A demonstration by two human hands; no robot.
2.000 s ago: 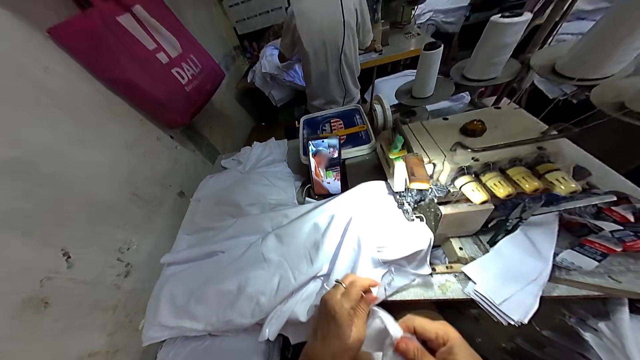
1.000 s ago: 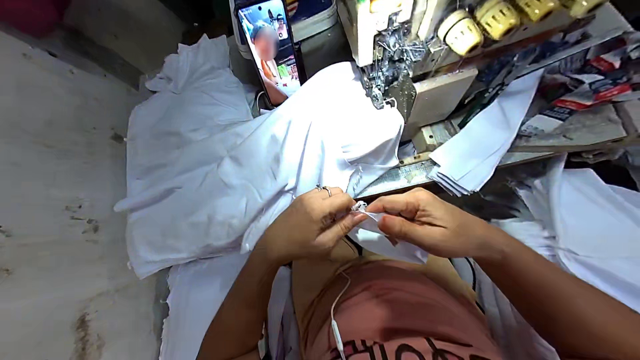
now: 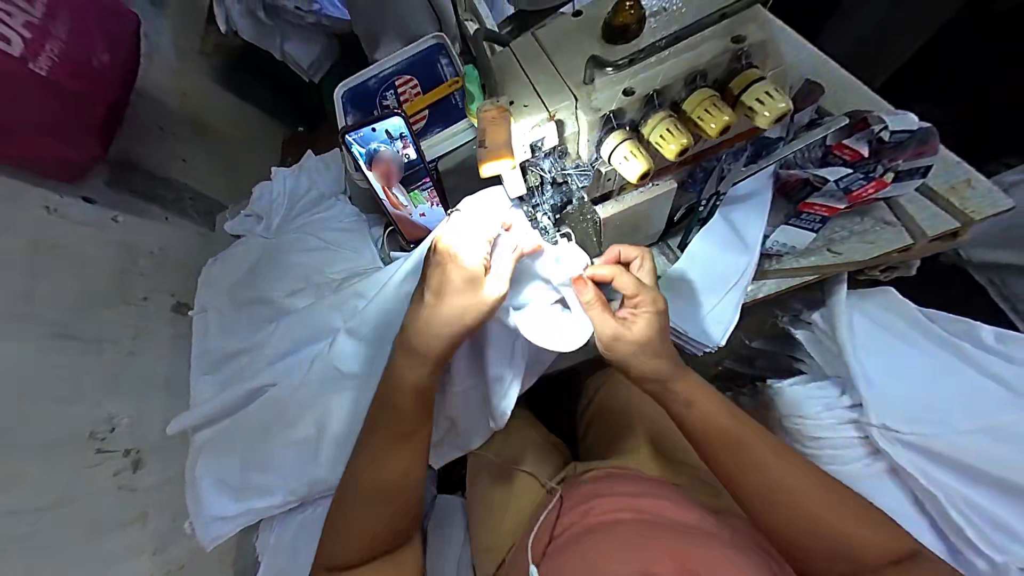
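Note:
A large white fabric piece point(image 3: 304, 344) drapes from the machine bed down over the left side of the work place. My left hand point(image 3: 460, 280) grips this cloth just left of the presser foot area. Between thumb and fingertips, my right hand point(image 3: 628, 308) pinches the cloth's edge, right below the needle area. The sewing machine's needle and looper area point(image 3: 552, 200) is brightly lit, with the cloth close in front of it. A rounded fold of cloth hangs between both hands. Whether the fabric lies under the presser foot cannot be told.
A smartphone point(image 3: 396, 176) leans by a blue-lidded white tub point(image 3: 432, 76). Yellow thread tension dials point(image 3: 628, 156) line the machine. Right of it lie scissors point(image 3: 720, 180), stacked white fabric pieces point(image 3: 712, 264) and printed packaging point(image 3: 848, 188). More white cloth point(image 3: 944, 400) is at right; a wall stands left.
Both hands have moved from near my lap up to the machine's needle area, bringing the cloth's edge with them. The hands were close together one second ago and are now farther apart.

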